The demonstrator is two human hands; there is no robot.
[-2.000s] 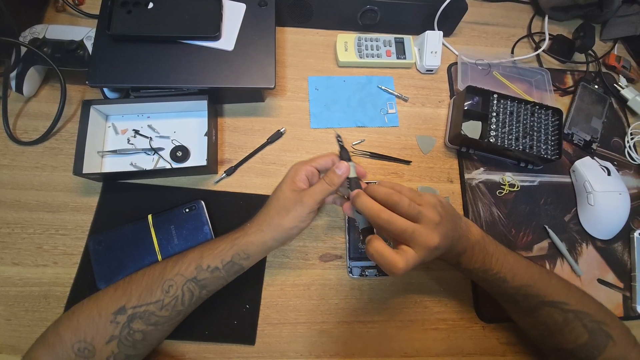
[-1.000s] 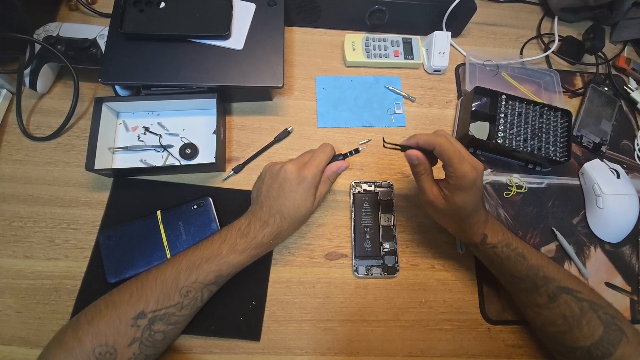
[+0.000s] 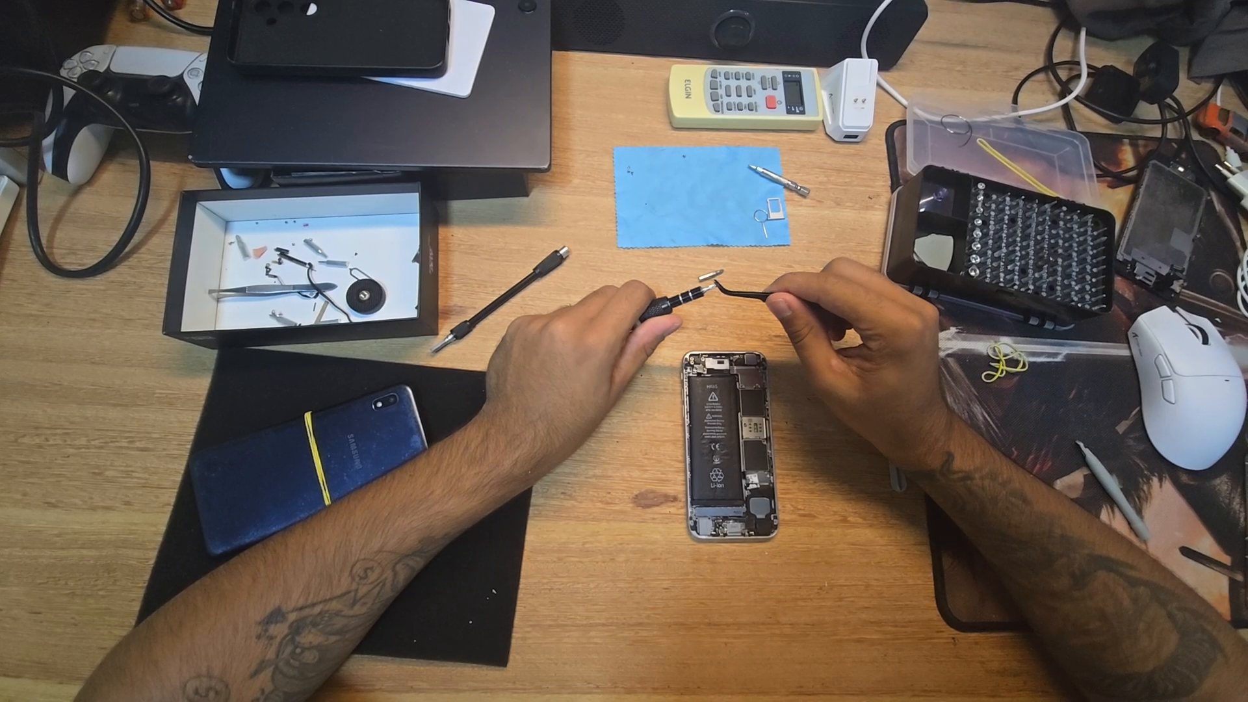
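My left hand (image 3: 585,361) holds a black precision screwdriver handle (image 3: 675,303), its silver tip pointing right. Black bent-tip tweezers (image 3: 746,292) are gripped in my right hand (image 3: 858,351), their tips at or very near the screwdriver's tip; whether they touch I cannot tell. Just above both tips lies a small silver bit (image 3: 711,276). Below the hands an opened smartphone (image 3: 731,447) lies upright on the wooden table, its battery and circuit board exposed. A blue cloth (image 3: 682,200) with a metal bit and a SIM tray (image 3: 775,209) on it is farther back.
At left are an open box (image 3: 427,292) of small parts, a flexible screwdriver shaft (image 3: 502,297) and a blue phone (image 3: 253,478) with a yellow band on a black mat (image 3: 458,585). At right stand a screwdriver bit case (image 3: 902,234) and a white mouse (image 3: 1185,390). A remote control (image 3: 692,102) lies behind.
Two seconds ago my hands were together over the phone; they moved apart, uncovering it. The tweezers, earlier on the table, are now in my right hand, and their tips have come to the screwdriver's tip.
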